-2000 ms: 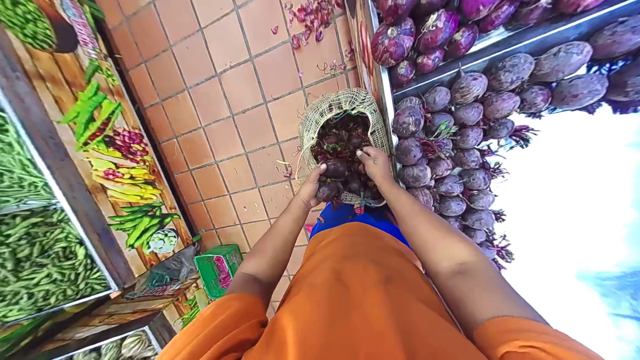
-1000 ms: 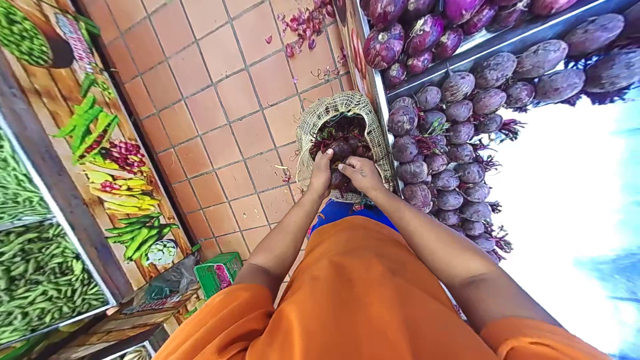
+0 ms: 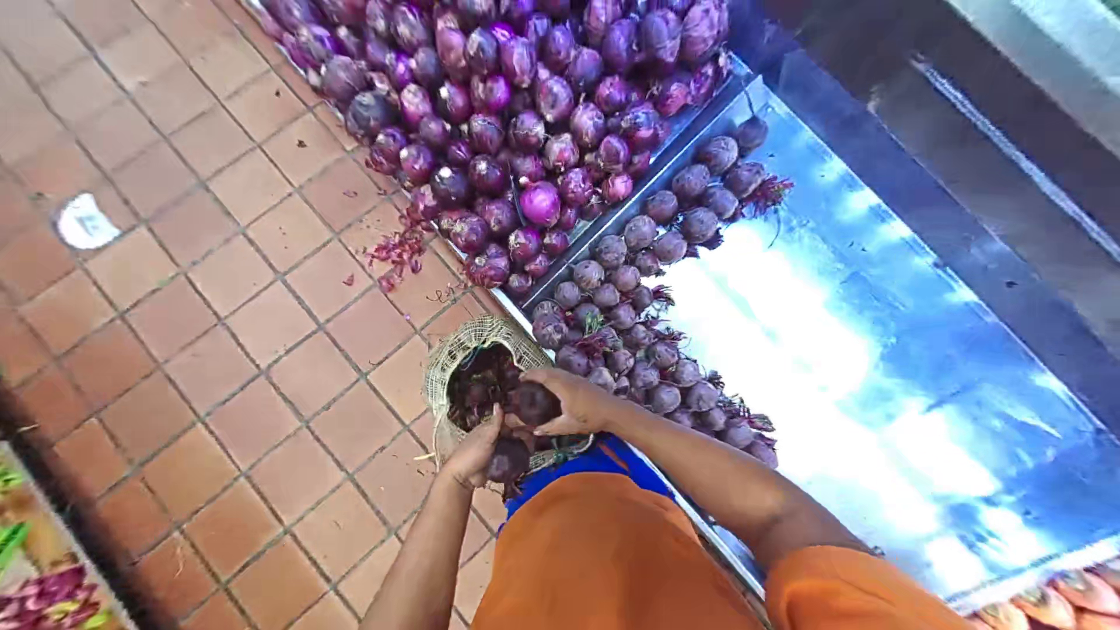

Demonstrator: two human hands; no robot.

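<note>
Over the mouth of a woven mesh sack, which holds beets with dark stems, both my hands grip beets. My left hand holds a dark beet at the sack's near side. In my right hand is another round beet, a little higher and to the right. The sack stands on the floor against the display's edge. Beside it, rows of stacked beets lie along the metal display tray. The palm sides of both hands are partly hidden.
A heap of red onions fills the neighbouring bin, beyond a metal divider. The shiny metal tray extends right. Onion skins and a white piece lie on the tiled floor. Produce shows at the lower left.
My hands, close together over the sack a second ago, are now farther apart, each with a beet. The view has swung toward the onion and beet display.
</note>
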